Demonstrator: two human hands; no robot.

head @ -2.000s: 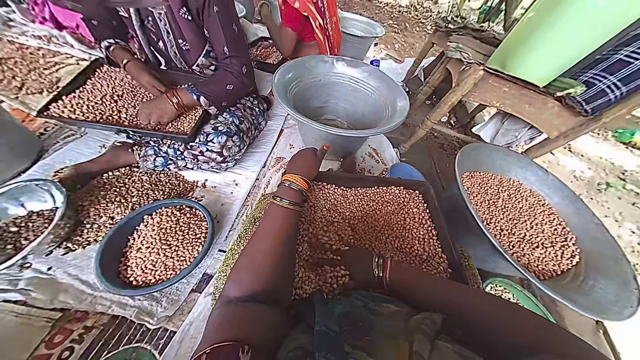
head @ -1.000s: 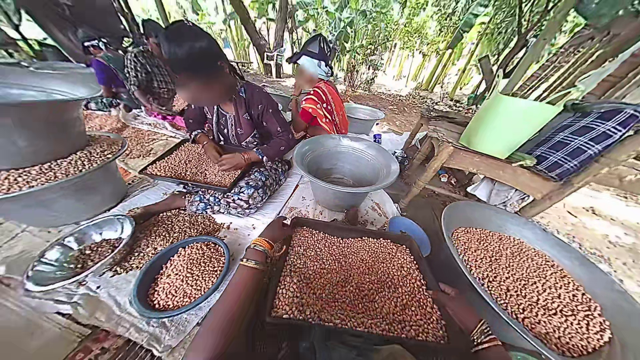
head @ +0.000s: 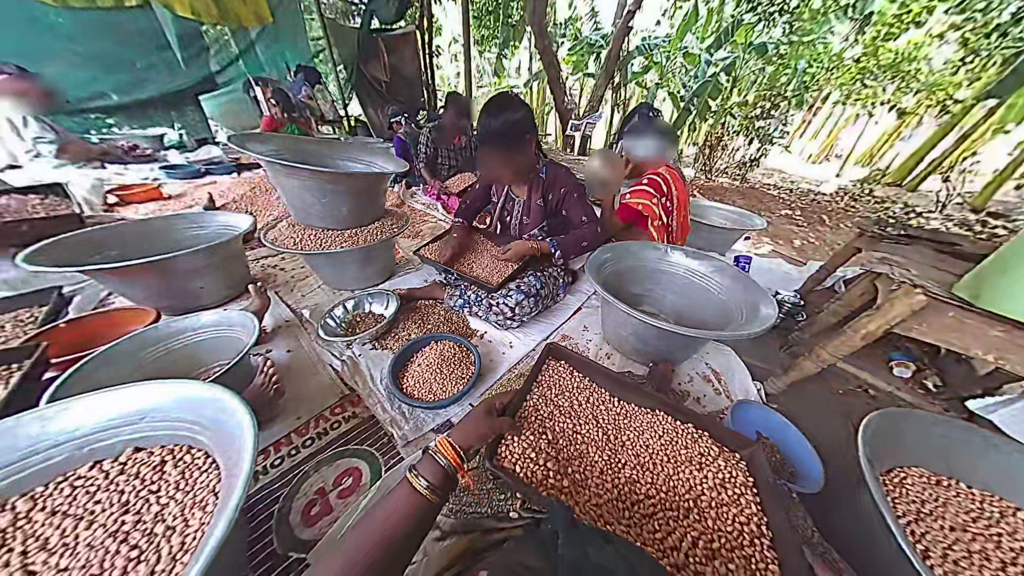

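Observation:
A dark rectangular tray (head: 560, 350) full of small brown seeds or nuts (head: 624, 448) lies tilted over my lap. My left hand (head: 484, 424), with bangles at the wrist, grips the tray's left edge. My right hand is out of sight; only a dark piece of what may be the forearm shows at the tray's lower right. Beyond the tray stands a wide metal basin (head: 680, 296) with nothing plain to see in it. A blue plastic bowl (head: 776, 440) leans beside the tray's right side.
A filled metal basin (head: 232, 448) stands at the left, another (head: 880, 456) at the right. A blue tub (head: 392, 376) of the same seeds sits on the sheet. Facing me, a person (head: 536, 200) handles a tray. A wooden bench (head: 960, 320) is at the right; stacked basins (head: 320, 192) stand further left.
My left hand stays at the tray's left edge. My right hand was in the seeds, then at the tray's right edge, and now is out of view. The view has swung up and left.

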